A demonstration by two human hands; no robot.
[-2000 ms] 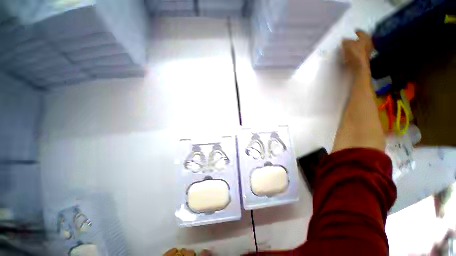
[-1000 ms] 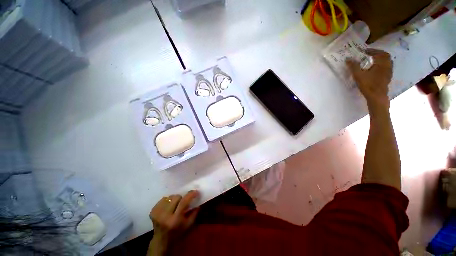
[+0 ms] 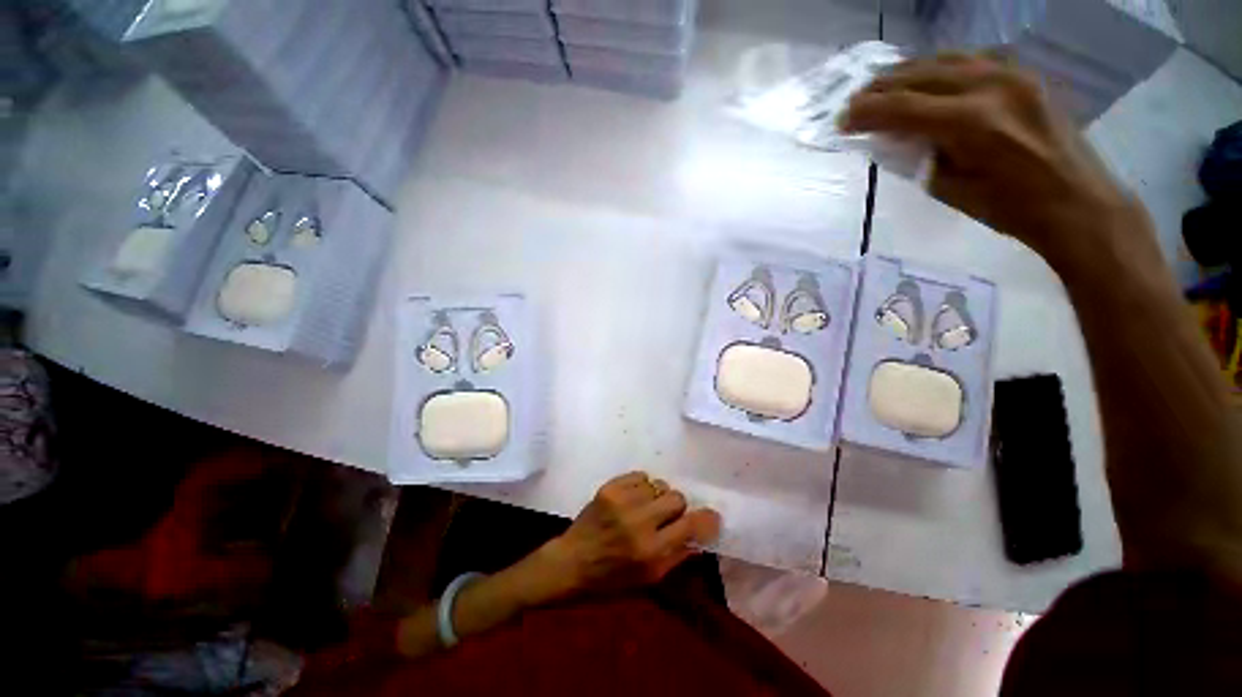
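Note:
My right hand (image 3: 974,130) holds a crinkled clear plastic bag (image 3: 817,98) with white print, raised over the far part of the table. My left hand (image 3: 640,524) rests at the table's near edge with curled fingers; I cannot tell if anything is under it. Two filled trays (image 3: 776,351) (image 3: 919,365) lie side by side at the dark seam, each with two earbuds above a cream charging case (image 3: 764,380). A stack topped by a filled tray (image 3: 467,395) stands left of them. My hands touch none of the trays.
Two more filled tray stacks (image 3: 279,272) (image 3: 157,232) stand at the left, one under shiny film. Tall tray stacks (image 3: 300,89) (image 3: 613,41) line the back. A black smartphone (image 3: 1035,467) lies right of the trays. Dark and yellow items sit at the right edge.
My right hand has lifted the clear bag from the table's right side and carried it left over the table. The view has turned left, showing more stacks. My left hand stays near the table edge.

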